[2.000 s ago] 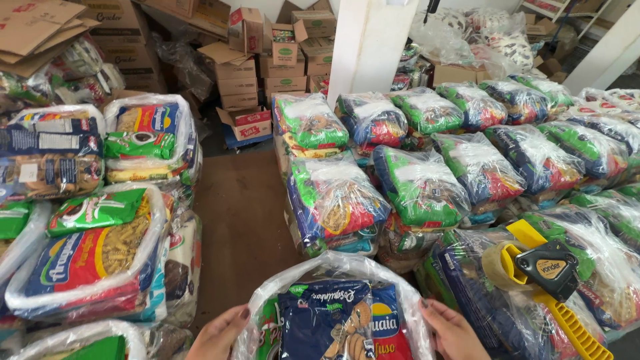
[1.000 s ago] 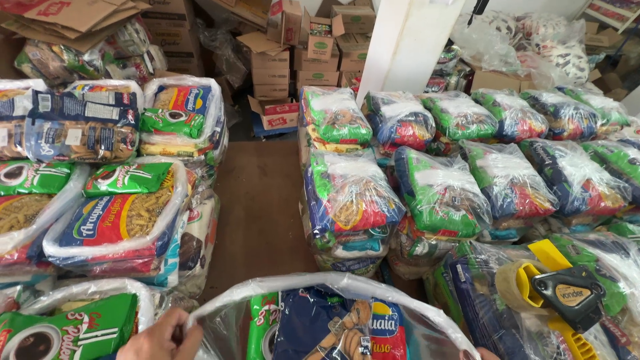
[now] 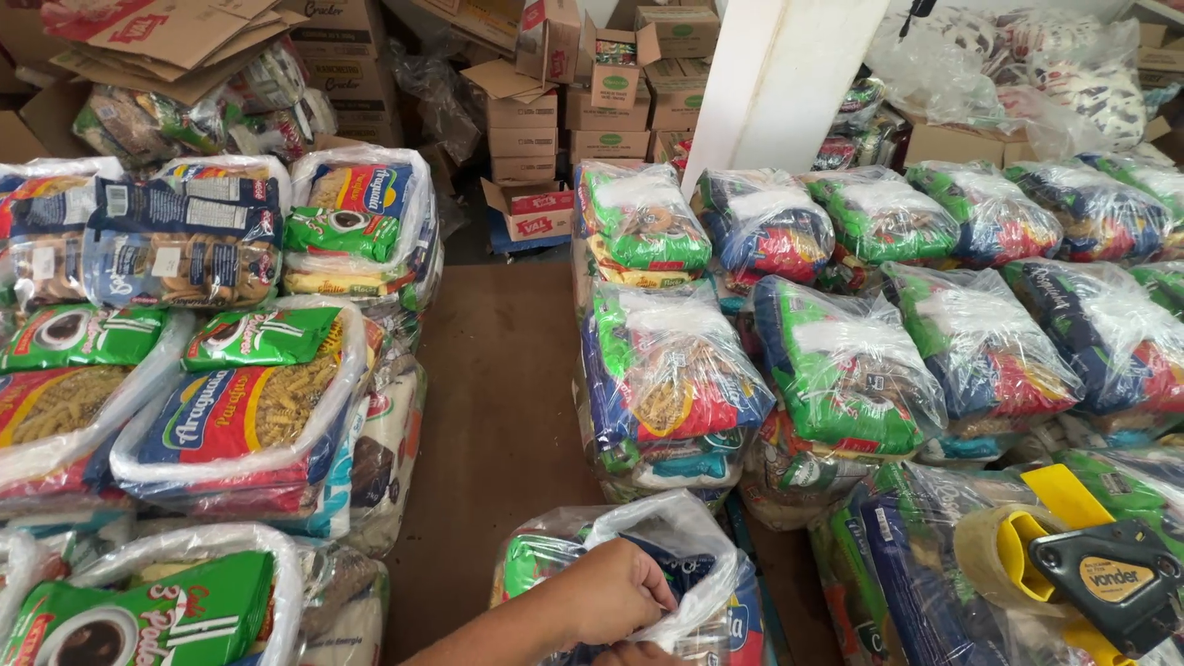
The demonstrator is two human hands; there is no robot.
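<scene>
At the bottom centre stands a clear plastic bag of groceries [image 3: 536,564], its rim drawn inward and partly bunched. My left hand [image 3: 615,592] reaches across the bag from the lower left, its fingers closed on the gathered plastic rim. Low at the frame's edge, my right hand [image 3: 638,655] shows only in part, close against the bag; its grip is hidden. Inside the bag are a green packet and a dark blue packet. A Vonder tape dispenser [image 3: 1091,573] with a yellow handle and a roll of clear tape lies on filled bags at the lower right.
Open bags with pasta [image 3: 231,416] and green coffee packets [image 3: 264,335] stand at left. Rows of closed grocery bags [image 3: 675,370] fill the right. Brown table surface [image 3: 499,388] shows between them. Behind are a white pillar [image 3: 777,83] and cardboard boxes [image 3: 606,111].
My hands were apart at the two sides of the bag's wide-open mouth; now they are close together at its middle. The bag's rim has been pulled inward.
</scene>
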